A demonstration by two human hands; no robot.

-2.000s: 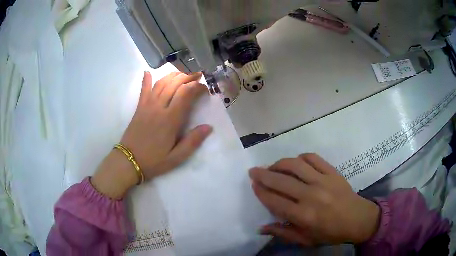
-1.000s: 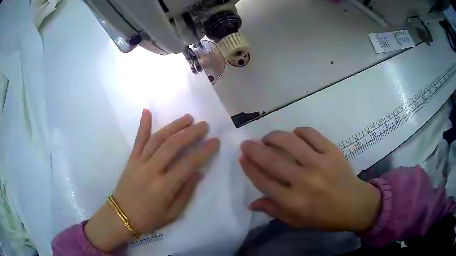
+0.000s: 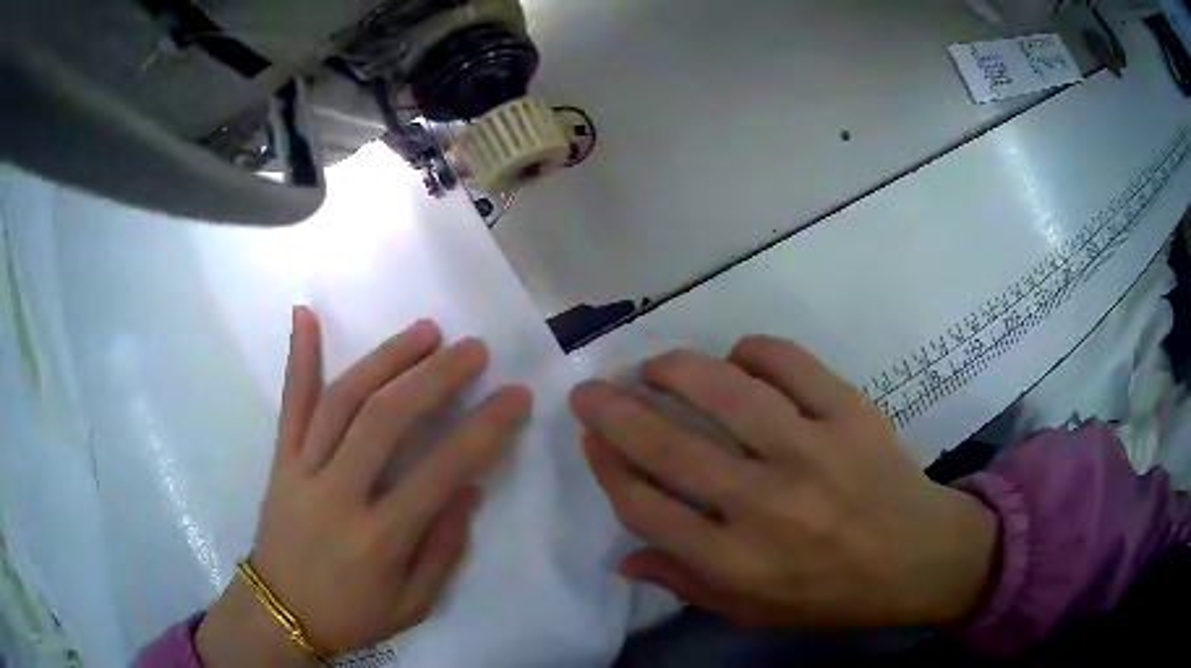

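Observation:
A white fabric panel (image 3: 392,281) lies on the table and runs up to the presser foot (image 3: 436,167), where lamp light glares on it. My left hand (image 3: 379,483), with a gold bangle at the wrist, rests palm down on the panel, fingers spread, below the machine head (image 3: 144,118). My right hand (image 3: 784,483) lies at the panel's right edge with curled fingers on it and the thumb lower down, lightly holding the cloth. The cloth under its palm is hidden. The needle is not clearly visible.
A ribbed cream knob (image 3: 512,146) sits low on the machine head. A printed white label (image 3: 1016,65) lies at the bed's upper right. Ruler scales (image 3: 993,320) run along the table's front edge. Crumpled cloth (image 3: 1117,372) hangs at the right.
My left hand has left the presser foot area and moved down the panel. My right hand is slightly higher and further left. The view has shifted closer to the machine head.

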